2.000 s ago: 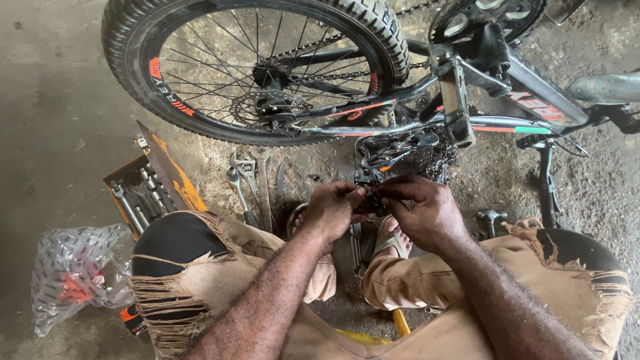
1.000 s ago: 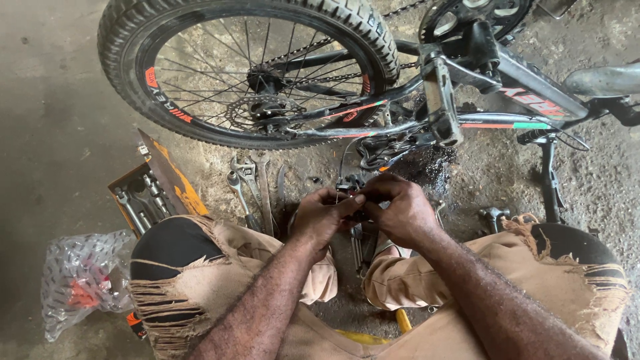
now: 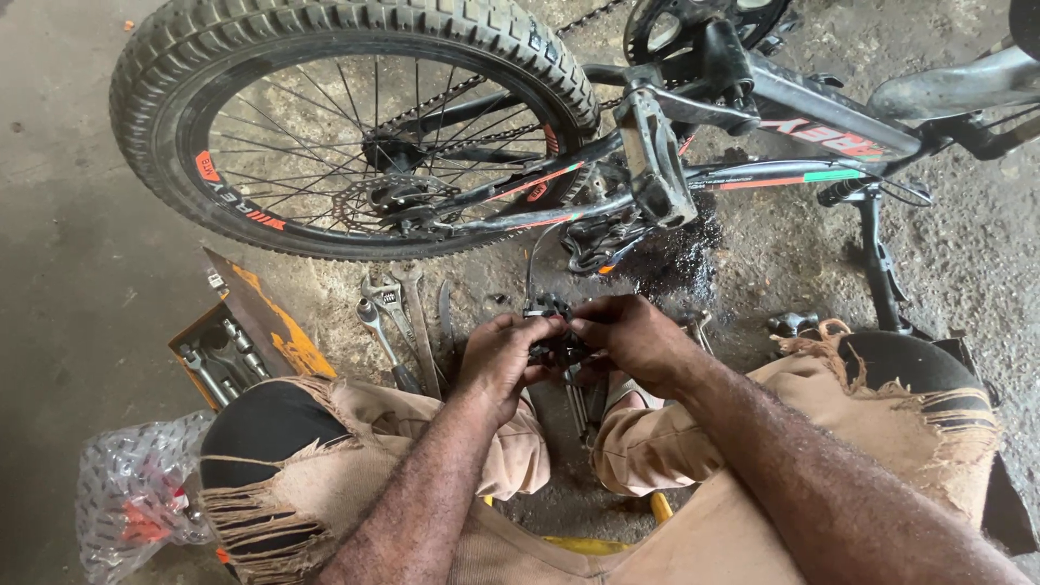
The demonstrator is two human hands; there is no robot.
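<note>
Between my knees, my left hand (image 3: 508, 353) grips a small dark bicycle part (image 3: 554, 313), perhaps a brake caliper, from the left. On its right side my right hand (image 3: 630, 337) has its fingertips on the same part; the fingers hide much of it. A thin cable (image 3: 532, 264) runs from the part up to the bicycle frame (image 3: 812, 114). The bicycle lies on its side, its rear wheel (image 3: 382, 134) with the disc rotor (image 3: 366, 201) facing up. A pedal (image 3: 654, 162) sticks up above my hands.
Left of my hands lie a ratchet handle (image 3: 382, 337), an adjustable wrench (image 3: 398, 305) and a spanner (image 3: 418, 325). An open socket set case (image 3: 219, 361) and a plastic bag (image 3: 138, 487) are by my left knee. A hammer head (image 3: 792, 323) lies near my right knee.
Both hands stay together at the small part. The cable above it, not discernible two seconds ago, now shows plainly. The view has shifted slightly.
</note>
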